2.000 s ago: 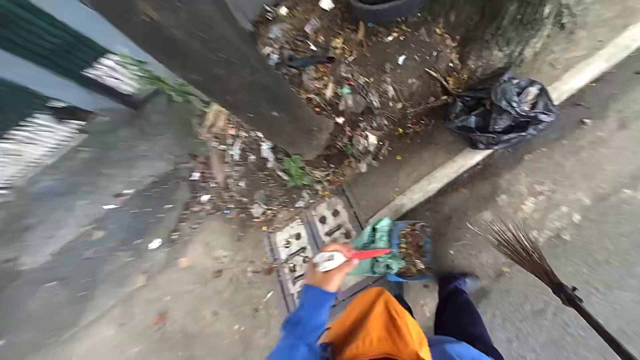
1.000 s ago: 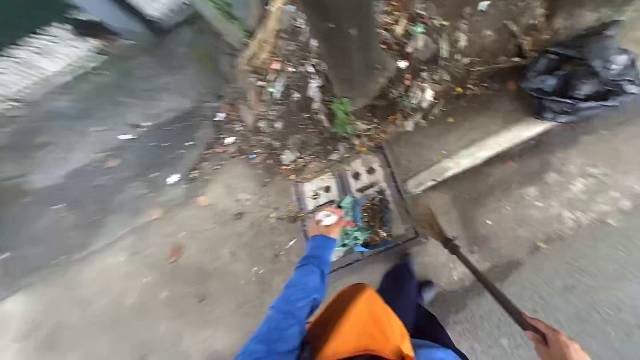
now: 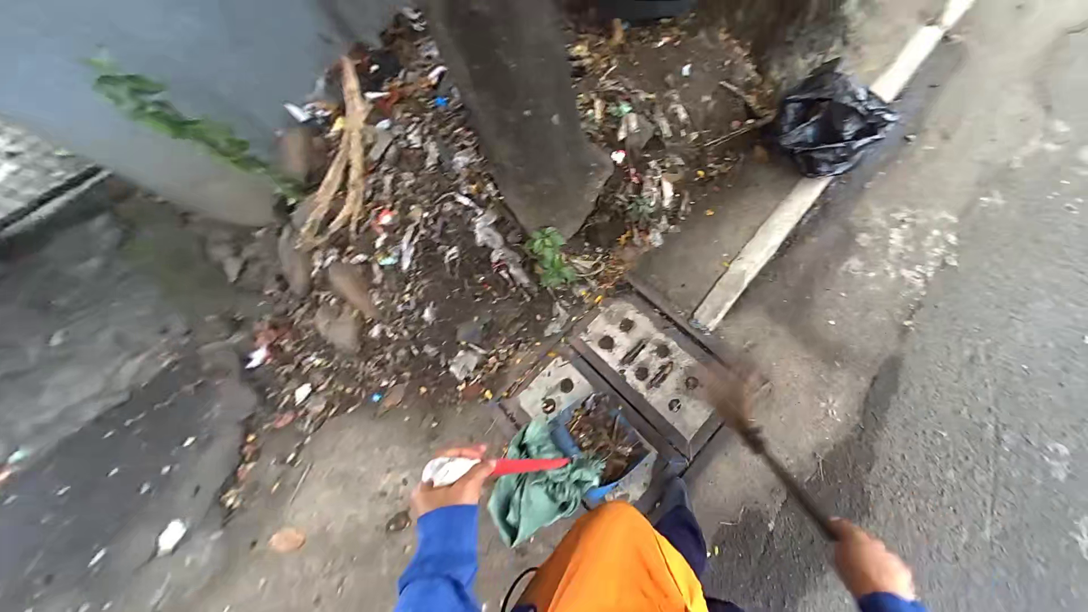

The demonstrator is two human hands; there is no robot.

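My left hand (image 3: 453, 486) is closed on a red handle (image 3: 531, 466) with white material at its grip end. The handle reaches to a green cloth or sack (image 3: 540, 497) beside a blue dustpan-like container (image 3: 605, 491) that holds brown leaves and debris (image 3: 602, 435). At the lower right my right hand (image 3: 871, 563) grips the dark stick of a broom (image 3: 790, 484). Its blurred bristles (image 3: 729, 391) point up and left, near the right edge of the perforated concrete drain cover (image 3: 650, 361). Where the handle joins the container is hidden by the cloth.
A concrete post (image 3: 531, 127) rises from soil strewn with litter and dry leaves (image 3: 425, 280). A black plastic bag (image 3: 829, 123) lies by the white-painted curb (image 3: 761, 255). Cut branches (image 3: 344, 161) lean near the wall (image 3: 187, 85), and a small green plant (image 3: 551, 255) grows at the post.
My right hand, out of view two seconds ago, now shows on the broom stick. The bristles have moved left towards the drain cover since the oldest frame. The view has shifted.
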